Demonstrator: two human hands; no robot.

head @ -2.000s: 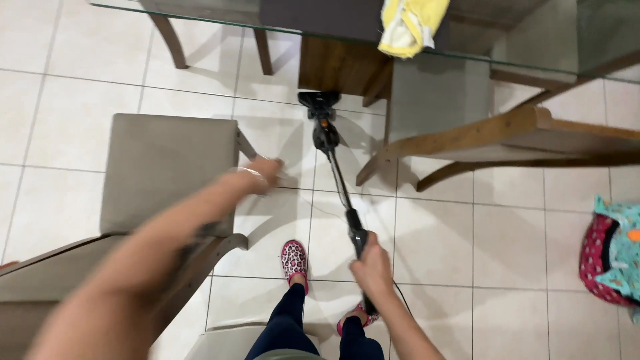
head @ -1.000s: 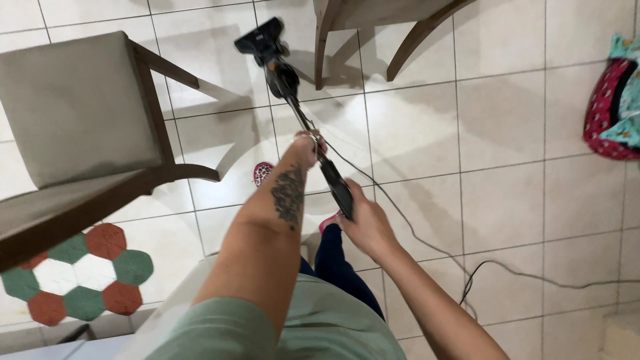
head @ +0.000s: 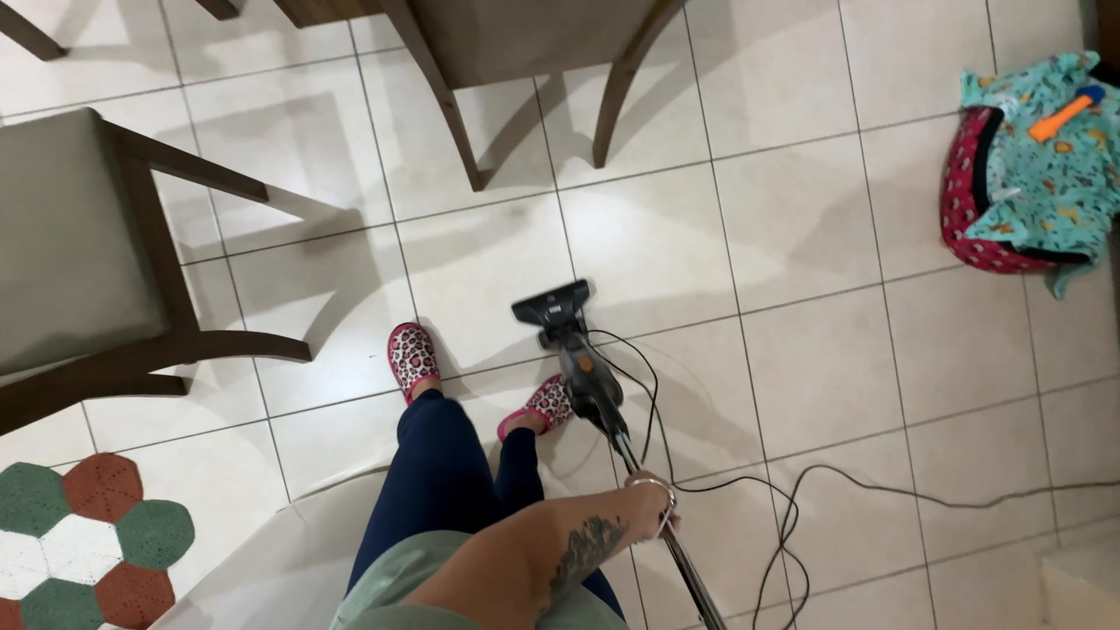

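My left hand (head: 652,507), with a bracelet at the wrist, is closed around the metal tube (head: 696,582) of a corded stick vacuum cleaner. Below the tube, the black and grey vacuum body (head: 591,376) lies beside my right slipper (head: 549,404). Its black floor head (head: 553,304) rests on the tiles in front of that slipper. The upper end of the tube runs out of the bottom edge, and my right hand is outside the view. My left slipper (head: 411,354), also leopard-patterned, stands to the left of the floor head.
A padded chair (head: 70,236) stands at the left, another chair (head: 534,44) at the top. The black power cord (head: 875,486) snakes over the tiled floor at right. A pink bag or cushion (head: 962,192) under turquoise patterned cloth (head: 1041,192) lies far right; a hexagon-patterned crochet rug (head: 83,551) lower left.
The floor head has come from out by the chairs to near my feet. My left hand, free two seconds ago, now holds the tube. My right hand has left the view.
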